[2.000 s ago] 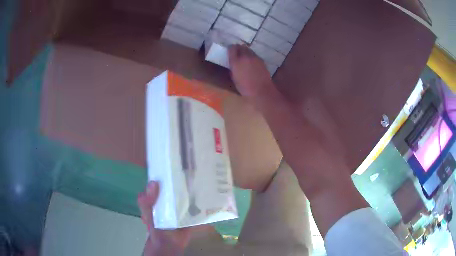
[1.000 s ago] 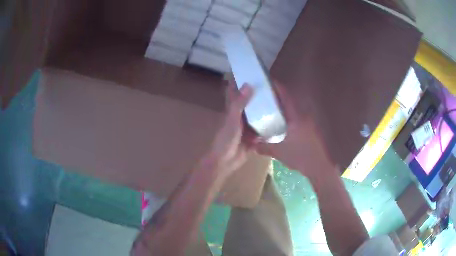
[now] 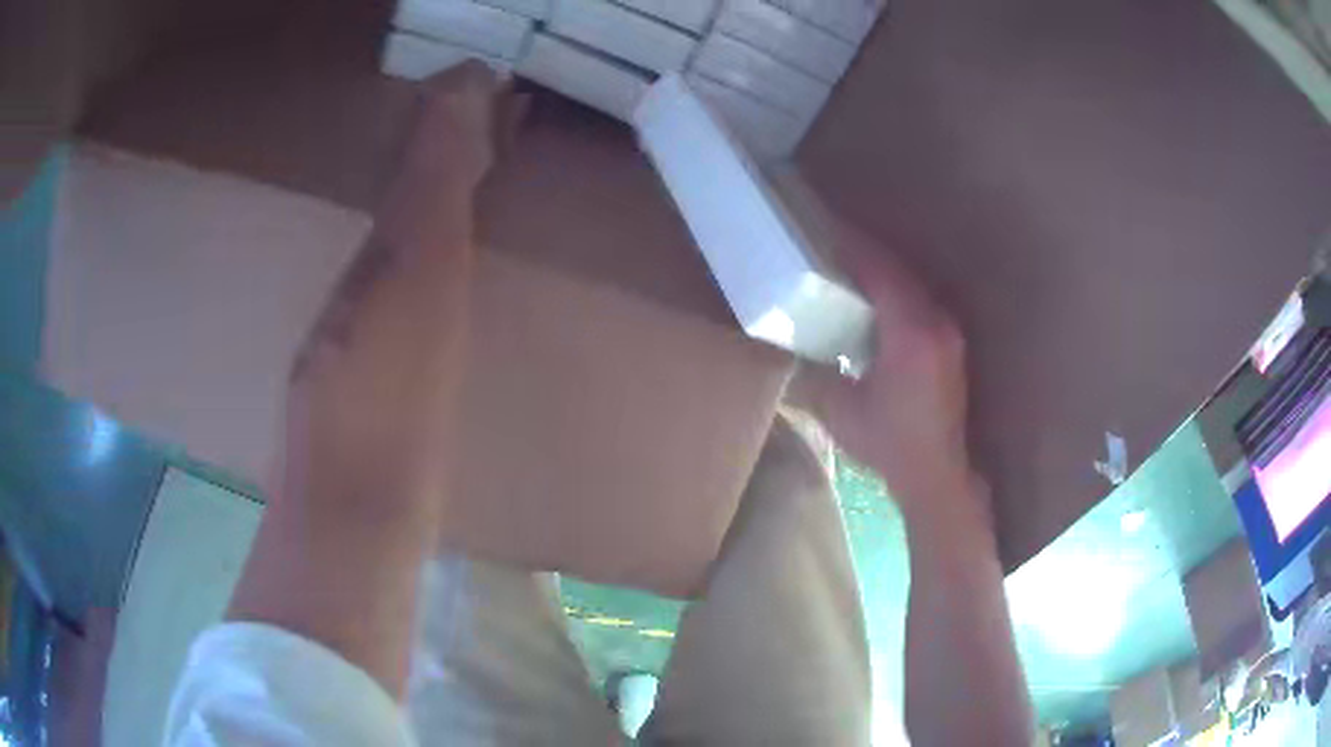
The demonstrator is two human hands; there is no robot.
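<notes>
A white product box (image 3: 745, 226) is in my right hand (image 3: 898, 365), held tilted over the near edge of the open brown shipping carton (image 3: 613, 394). Its plain narrow side faces up. My left hand (image 3: 475, 110) reaches into the carton at the near end of the packed product boxes (image 3: 599, 37); its fingertips are blurred, and I cannot tell whether it grips one. The packed boxes lie in rows, cut off by the top edge of the picture.
A carton flap (image 3: 190, 307) folds out at the left and a wide brown panel (image 3: 1124, 219) spans the right. My beige trousers (image 3: 781, 584) are below. A pale panel (image 3: 190, 598) lies lower left. A blue and pink object (image 3: 1299, 482) and clutter are at the far right.
My left hand has left the held box and moved forward and left to the packed boxes. My right hand keeps the box. The view has shifted, with the packed rows now higher.
</notes>
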